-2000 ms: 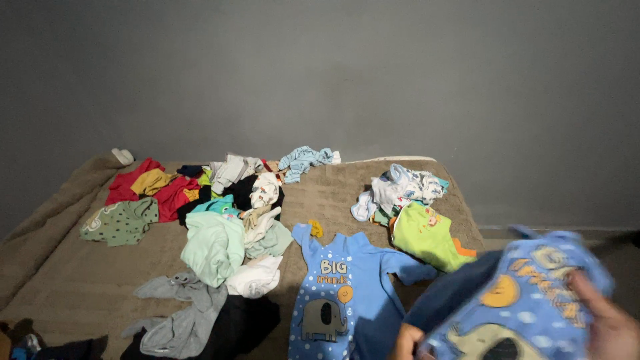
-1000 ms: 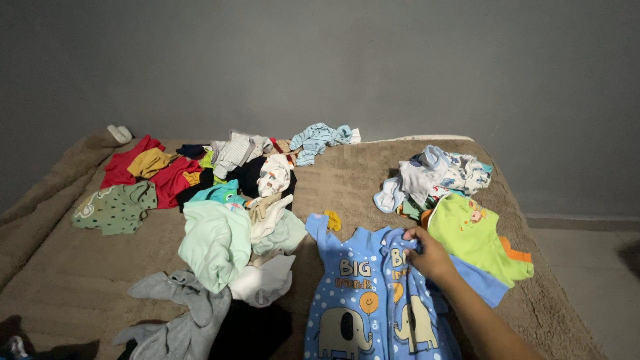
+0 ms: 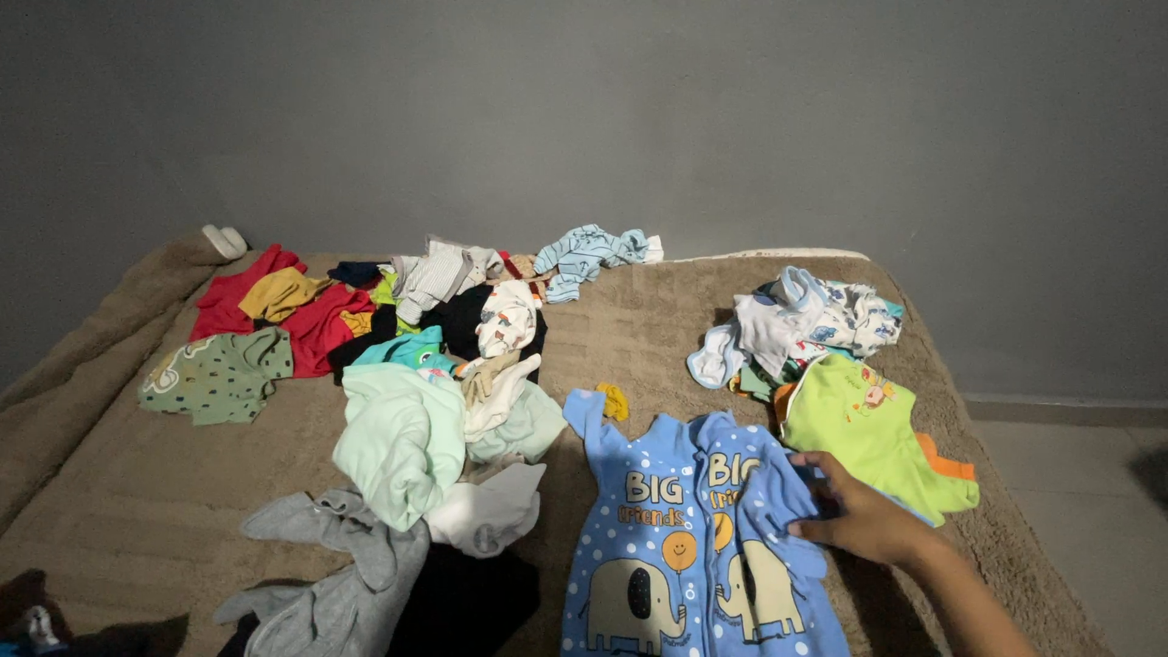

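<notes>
A light-blue baby garment [image 3: 630, 566] with an elephant print lies on the bed at the bottom centre. A second, matching blue garment [image 3: 766, 575] lies over its right side, with its sleeve folded in across the front. My right hand [image 3: 853, 516] is at the right edge of this second garment, thumb and fingers apart, with the fingertips at the folded sleeve. A lime-green garment with orange trim [image 3: 849, 429] lies just beyond my right hand. A small mustard-yellow cloth [image 3: 613, 401] is by the first garment's left shoulder. My left hand is out of view.
A brown plush blanket [image 3: 639, 328] covers the bed against a grey wall. Mixed clothes, including a mint garment [image 3: 401, 438], a grey garment [image 3: 347, 584] and a red garment [image 3: 319, 328], spread over the left side. A pile of white printed clothes [image 3: 803, 319] lies at the back right.
The second blue garment, held in both hands at the lower right two seconds ago, now lies on the first. My right hand has moved down from its neckline to its side. My left hand has left the view.
</notes>
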